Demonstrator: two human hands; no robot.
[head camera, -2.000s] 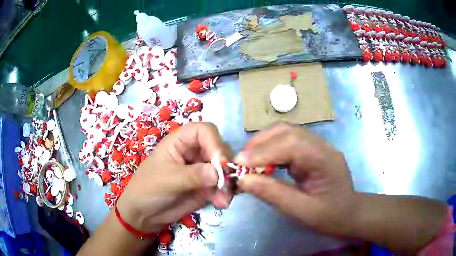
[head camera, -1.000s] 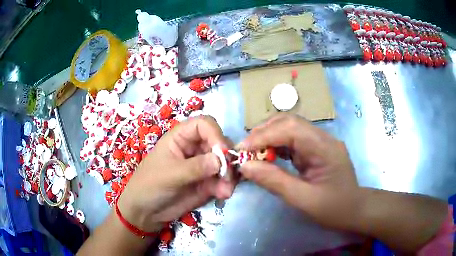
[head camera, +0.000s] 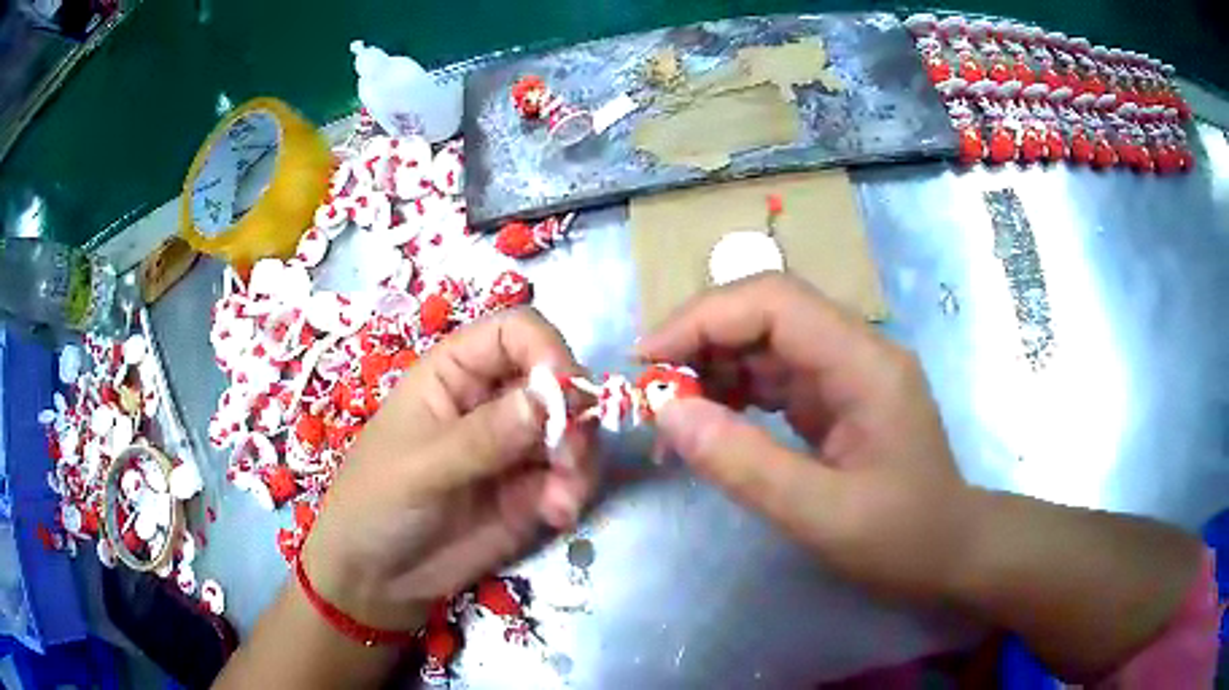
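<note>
My left hand (head camera: 452, 465) pinches a thin white base disc (head camera: 550, 404), seen nearly edge-on, between thumb and fingers. My right hand (head camera: 795, 431) holds a small red-and-white figurine (head camera: 616, 402) by its round red head, between thumb and forefinger. The figurine lies sideways, its legs pointing left to the disc. Its feet are at the disc's face; I cannot tell whether they are stuck to it. A white round patch (head camera: 745, 255) lies on the tan cardboard pad (head camera: 836, 256) beyond my right hand.
A heap of discs and figurines (head camera: 357, 364) lies left. Behind it are yellow tape (head camera: 297, 182) and a squeeze bottle (head camera: 404, 92). A dark board (head camera: 566, 175) is at the back. Figurine rows (head camera: 1065, 108) stand far right. A tan hoop (head camera: 111, 506) and phone (head camera: 162, 613) are at left.
Both hands and the held parts have shifted slightly left. My right fingers have moved back to the figurine's head, so more of its body shows. The right hand now covers the pad's front edge.
</note>
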